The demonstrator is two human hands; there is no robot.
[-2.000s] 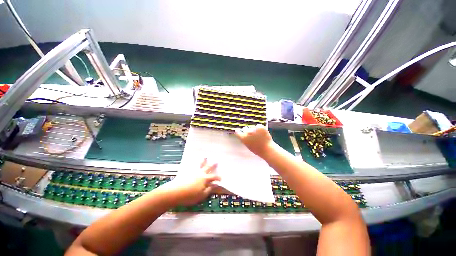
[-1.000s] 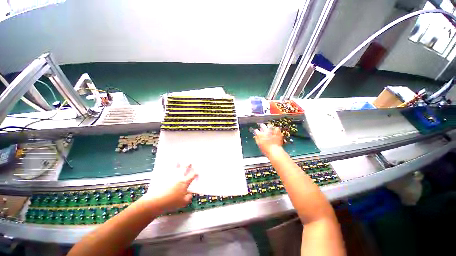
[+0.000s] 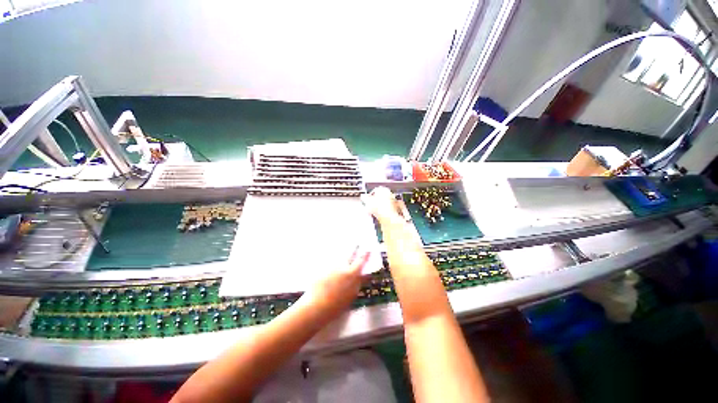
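Note:
A large white sheet [image 3: 295, 240] lies across the rail and over part of the circuit board panels [image 3: 157, 311]. At its far end is a packing tray with pale and dark striped rows [image 3: 305, 175]. My left hand [image 3: 340, 285] is at the sheet's right front edge, fingers apart, with no held part visible. My right hand [image 3: 383, 205] is at the tray's near right corner, by the sheet's edge; its fingertips are blurred and I cannot tell if it grips anything. Loose yellow-and-black parts [image 3: 431, 205] lie right of it.
Small tan components [image 3: 209, 216] lie on the left green mat [image 3: 153, 240]. A red bin [image 3: 435, 171] of parts stands back right, beside a small bluish-white container [image 3: 395, 167]. A metal rail [image 3: 472, 297] runs along the near side. Aluminium posts [image 3: 464, 86] rise behind.
My right hand has moved left from the loose parts to the tray corner. My left hand has moved right across the sheet. The tray rows looked yellow and black before and now look pale and dark.

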